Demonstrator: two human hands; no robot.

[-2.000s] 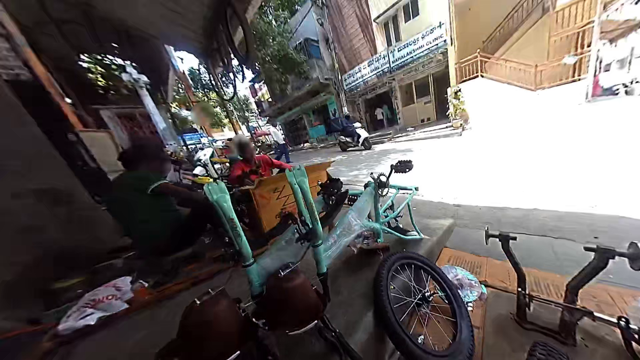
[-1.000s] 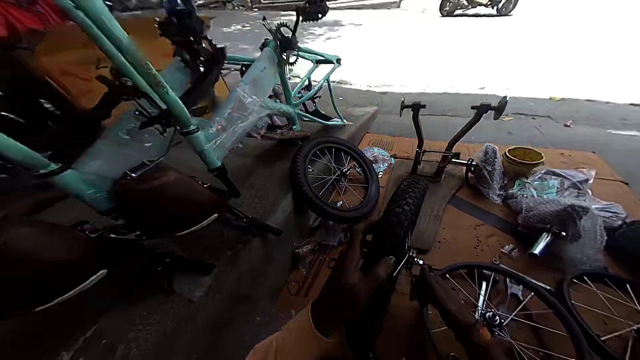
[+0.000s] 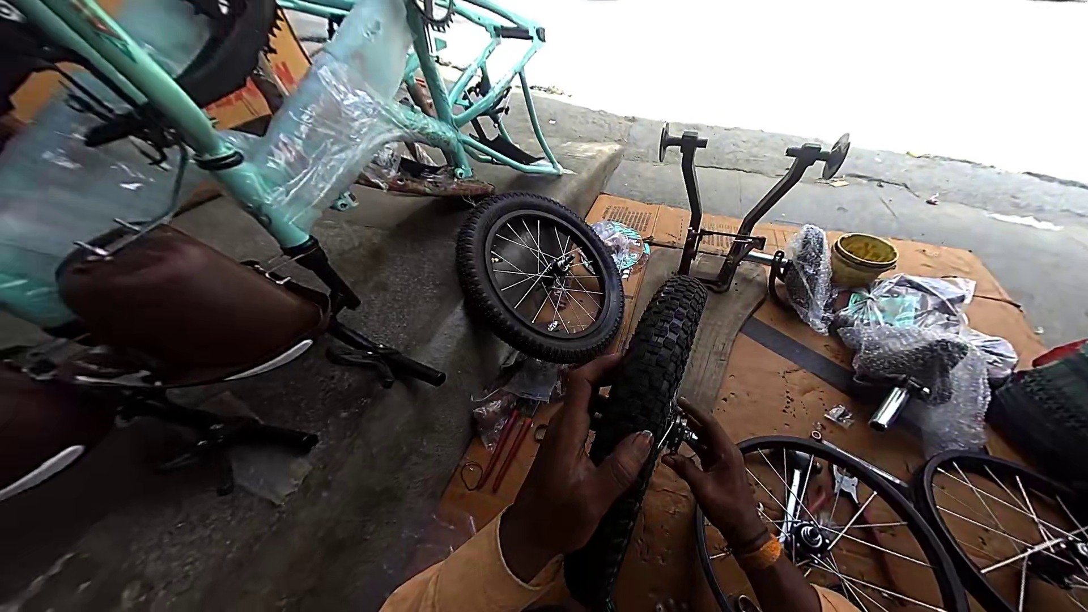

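Note:
A knobbly bicycle wheel (image 3: 659,348) stands upright between my two hands, its tread toward me. My left hand (image 3: 578,476) grips its tyre from the left, thumb across the tread. At the hub on the right side, the fingers of my right hand (image 3: 714,467) are on the axle end (image 3: 678,433). Another wheel with a tyre (image 3: 544,276) leans on the concrete step to the left. Two rims without tyres, a nearer one (image 3: 816,535) and a farther one (image 3: 1033,544), lie at the lower right. A black metal stand (image 3: 722,221) is just beyond the held wheel.
Teal bicycle frames (image 3: 246,178) in plastic wrap and brown saddles (image 3: 187,306) fill the left. Cardboard (image 3: 765,399) covers the ground, bearing a yellowish tub (image 3: 863,259), bubble-wrapped parts (image 3: 926,365), red-handled pliers (image 3: 507,446) and a spanner (image 3: 796,489). A concrete step (image 3: 408,425) runs alongside.
The view has swung down from the street to the floor work. Neither hand showed two seconds ago; one second ago both were at the upright wheel, as they are now.

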